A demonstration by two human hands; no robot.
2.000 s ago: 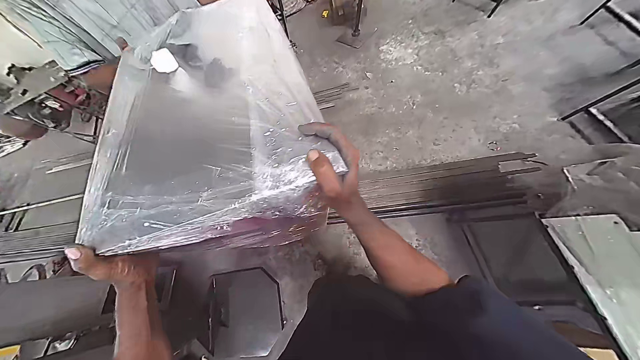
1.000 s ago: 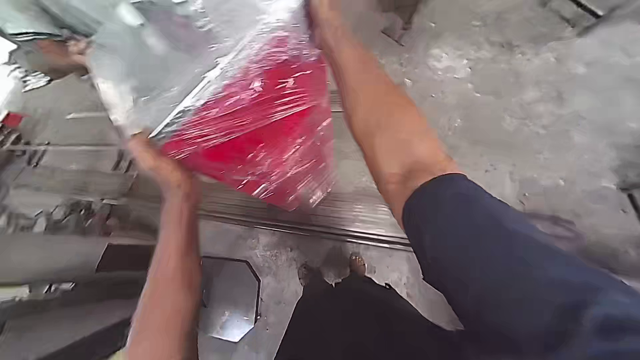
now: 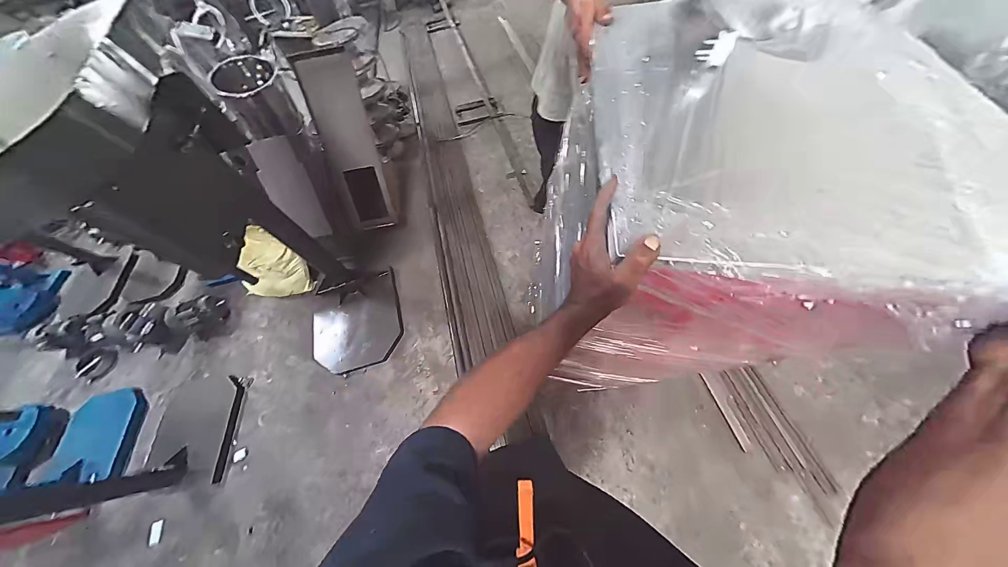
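A large box-shaped object wrapped in clear plastic film (image 3: 787, 189) fills the upper right, with a pale top and a red side beneath the film. My left hand (image 3: 606, 260) rests on its near left corner, thumb and forefinger spread over the edge. At the right border my right arm comes in, with a dark part, perhaps my right hand (image 3: 988, 346), at the object's right edge, cut off by the frame; its fingers are hidden. Another person's hand (image 3: 587, 27) touches the far left corner.
Long metal bars (image 3: 465, 236) lie on the concrete floor. To the left are an eight-sided metal plate (image 3: 358, 323), a yellow bag (image 3: 272, 264), blue parts (image 3: 98, 433), a dark metal frame and an upright metal channel (image 3: 346, 118). More bars (image 3: 772, 425) lie under the wrapped object.
The wrapped object, tilted with its red side showing one second ago, now has its pale top facing up. My left hand has shifted along its edge to a corner. The view has swung considerably.
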